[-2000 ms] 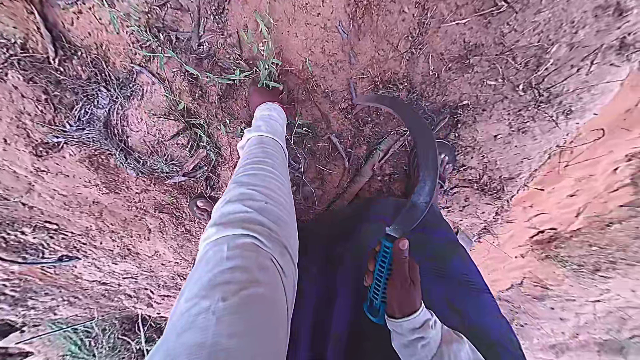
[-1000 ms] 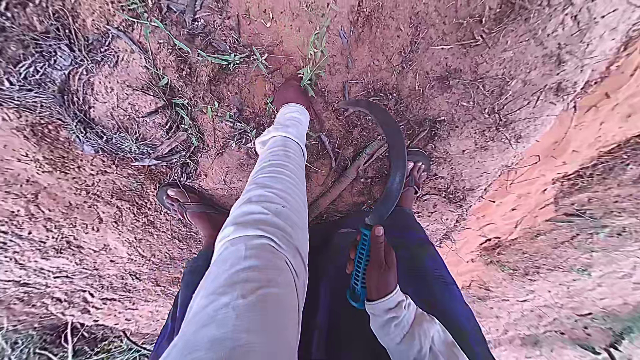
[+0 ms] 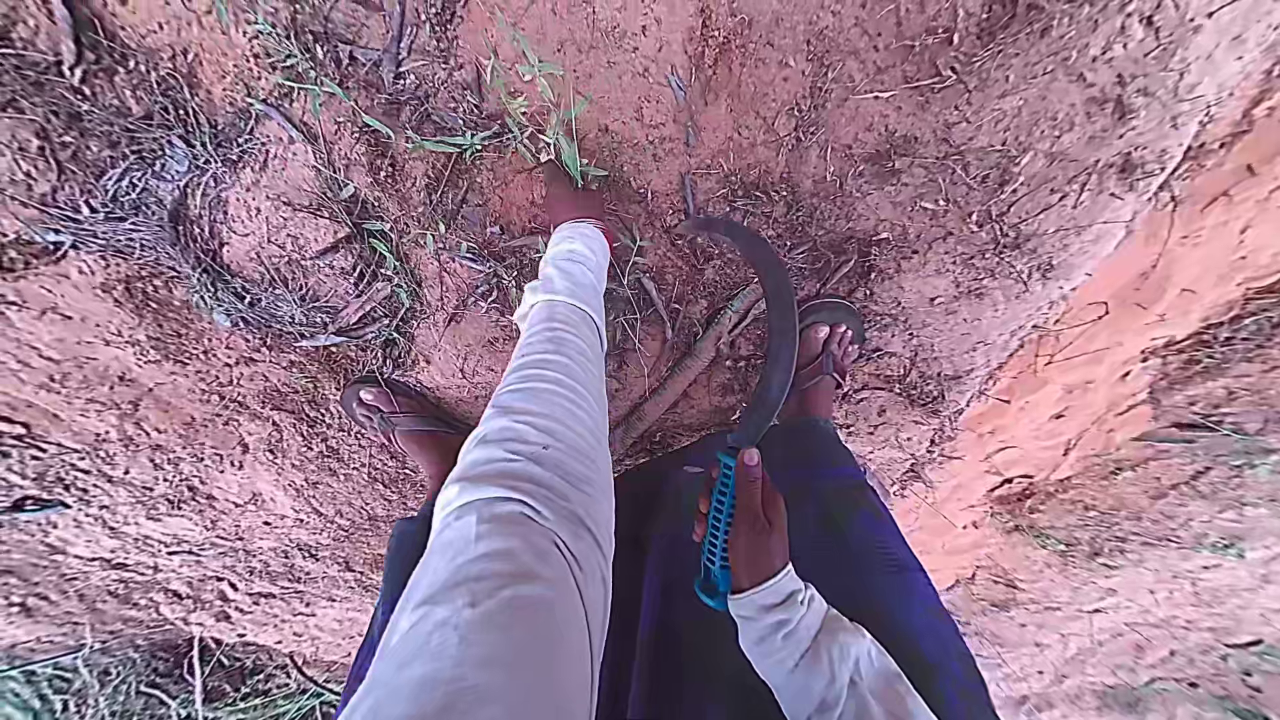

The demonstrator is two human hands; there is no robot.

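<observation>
My right hand [image 3: 755, 525] is closed around the blue plastic handle of a sickle [image 3: 775, 330]. The dark curved blade points up and away from me, with its tip bending left over the soil. My left hand [image 3: 575, 198] reaches far forward to a tuft of green weeds [image 3: 550, 115], at the near end of their stems. Its fingers are hidden by the back of the hand and the leaves, so its grip cannot be made out.
A thick branch [image 3: 690, 375] lies on the reddish soil between my sandalled feet [image 3: 405, 410]. Dry grass and twigs [image 3: 200, 250] are heaped at the left. Green creeping stems [image 3: 455, 143] trail beside the weeds. A lighter sandy strip [image 3: 1060, 380] slopes along the right.
The right hand keeps hold of the sickle throughout. The left hand stays out at the green weeds. The view has shifted somewhat between frames.
</observation>
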